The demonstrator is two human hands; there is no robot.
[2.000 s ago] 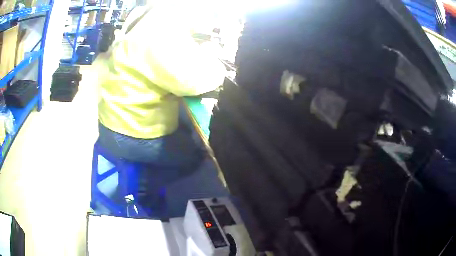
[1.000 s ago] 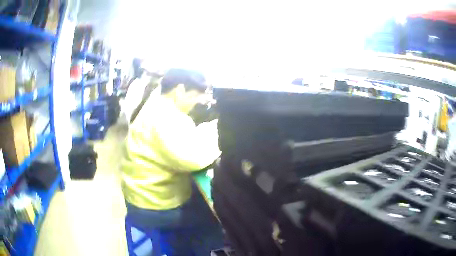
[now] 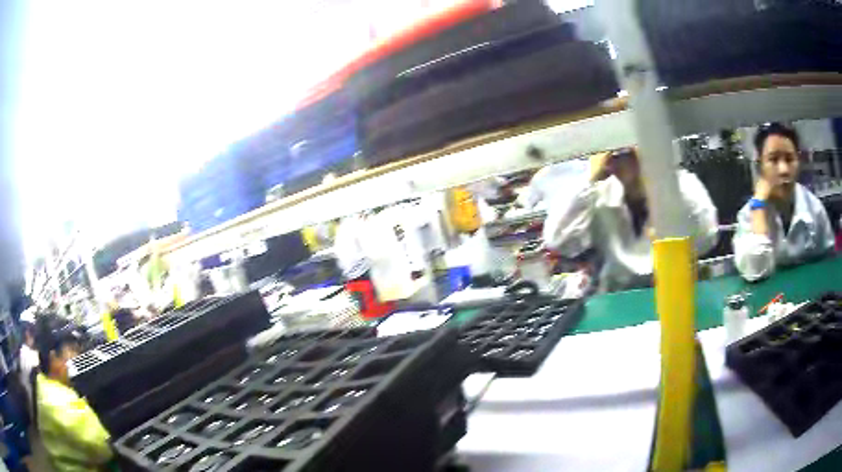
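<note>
Neither of my hands is in the picture. Nearest in front of me is a stack of black compartment trays; its top tray has square pockets holding small round dark parts with shiny spots. A flatter black compartment tray lies behind it on the bench, also with parts in its pockets. Another black compartment tray lies tilted at the right on a white paper sheet. A small clear jar stands beside it. An orange-red stick lies on the green surface.
A yellow-wrapped post rises from the bench. An overhead shelf carries dark and blue stacks. Another tall black tray stack stands at the left. Two people in white sit across the green surface; a person in yellow is at far left.
My view has swung to the right and levelled. The person in yellow has shifted to the far left edge, and the bench, post and people across it have come into view.
</note>
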